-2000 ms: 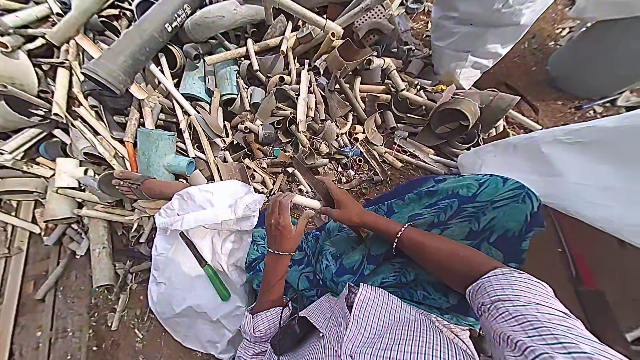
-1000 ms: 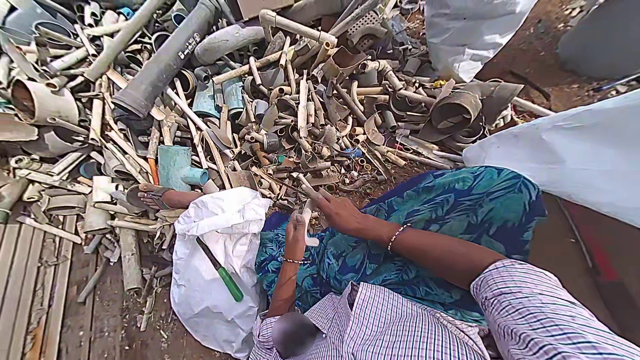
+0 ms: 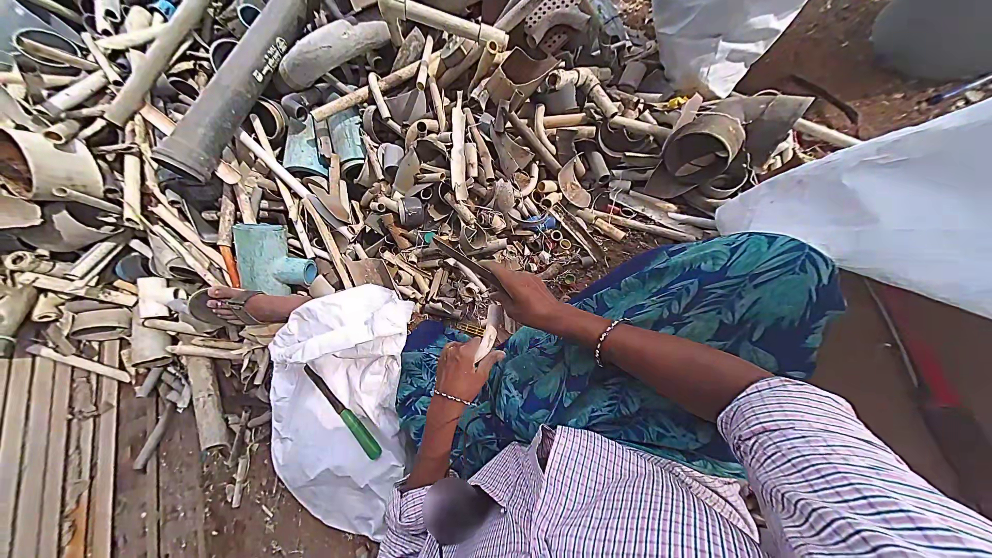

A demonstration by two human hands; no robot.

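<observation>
My left hand [image 3: 463,372], low over the patterned cloth on my lap, holds a short whitish piece of plastic pipe [image 3: 489,332] that points up and away. Just above and to the right of it, my right hand [image 3: 523,294] is closed on a flat dark blade-like tool [image 3: 465,262], its far end pointing up and left over the scrap. The fingers hide the tool's near end. A knife with a green handle [image 3: 359,434] lies on a white sack [image 3: 333,480] to the left of my left hand.
A heap of scrap pipe pieces [image 3: 457,155] spreads ahead, with a large grey pipe [image 3: 232,89] and a blue pipe tee [image 3: 260,256]. My sandalled foot [image 3: 248,306] rests among them. White sheeting [image 3: 876,194] lies right; grey slats [image 3: 58,434] lie lower left.
Two seconds ago the pipe piece lay sideways between both hands; now it points up from my left hand. The right hand with the tool has shifted, its blade now pointing up and left.
</observation>
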